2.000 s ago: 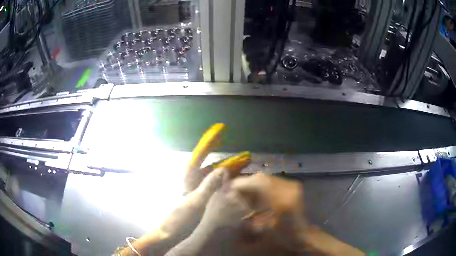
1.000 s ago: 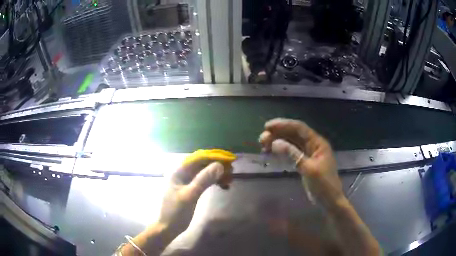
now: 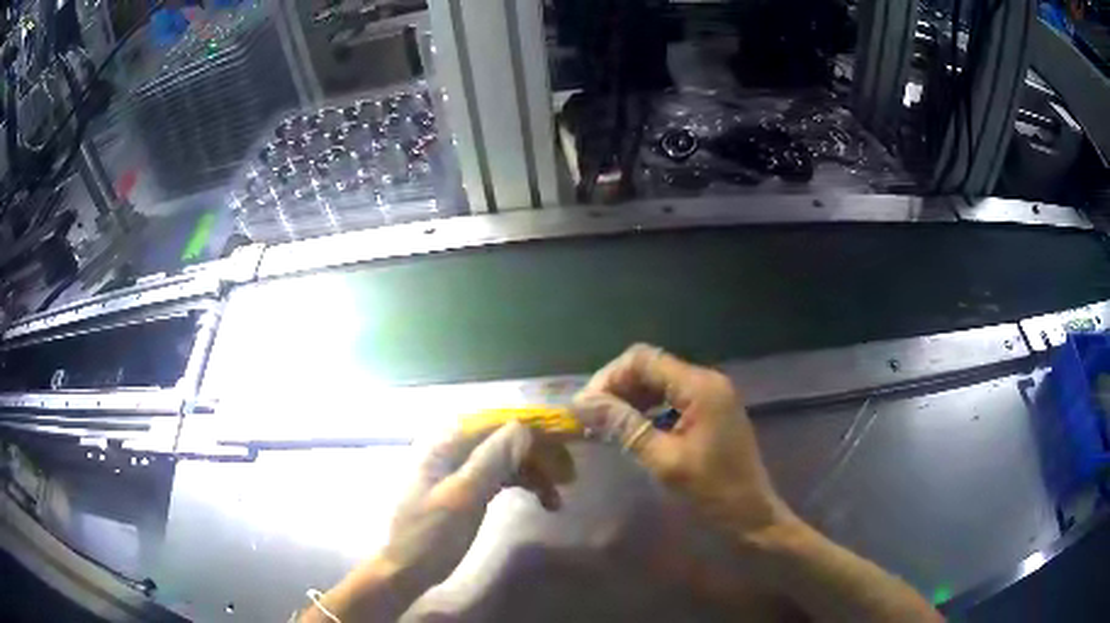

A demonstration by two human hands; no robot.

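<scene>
Bright yellow finger cots point(image 3: 536, 420) cover fingers of my left hand point(image 3: 469, 487), which is bent with its thumb in a pale cot near the yellow fingers. My right hand point(image 3: 688, 438) has pale, translucent cots on its fingertips. Its thumb and index tips meet close beside the yellow fingertips of my left hand, over the near conveyor rail. Whether they pinch something small cannot be told; the tips are blurred.
The green conveyor belt point(image 3: 584, 298) runs across between metal rails, with glare at its left. A blue bin point(image 3: 1077, 420) stands at the right bench end. A parts tray point(image 3: 341, 152) and an aluminium post point(image 3: 493, 110) are behind the belt.
My hands came apart between the two earlier frames. Since then my right hand has moved left and down to my left hand's yellow fingertips. The view has tilted slightly.
</scene>
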